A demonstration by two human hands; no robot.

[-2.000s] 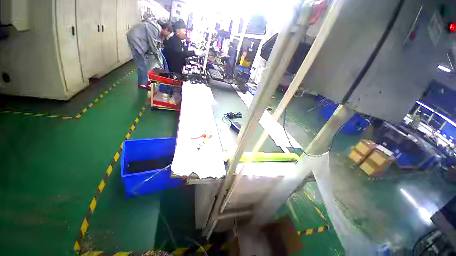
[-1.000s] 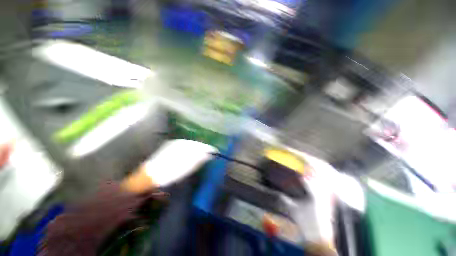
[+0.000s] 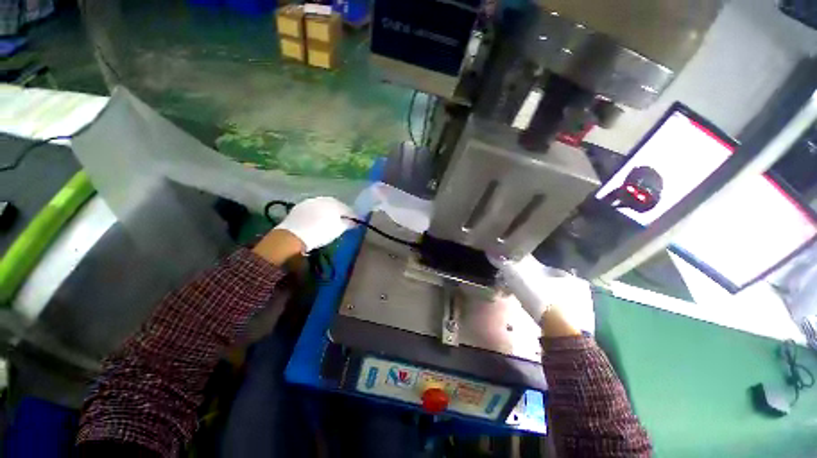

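A black power adapter (image 3: 459,260) lies in the fixture on the silver base plate (image 3: 385,309), just below the grey ultrasonic horn (image 3: 511,192). My left hand (image 3: 318,223), in a white glove, is left of the plate and holds the black adapter cable (image 3: 385,234), which runs to the adapter's left end. More cable hangs beside this hand. My right hand (image 3: 542,291), also gloved, has its fingers on the adapter's right end. The fingertips are partly blurred. The slotted clamp bar (image 3: 451,315) is in front of the fixture.
The control panel with a red emergency stop (image 3: 435,400) is at the base front. Translucent film (image 3: 166,148) sweeps in from the left. A green belt (image 3: 699,385) at right carries another adapter (image 3: 770,399). The press head (image 3: 609,54) is above, and a generator (image 3: 421,40) stands behind.
The view has swung from the white work line at left to the press. The adapter, seen blurred near my right hand earlier, now lies in the fixture under the horn.
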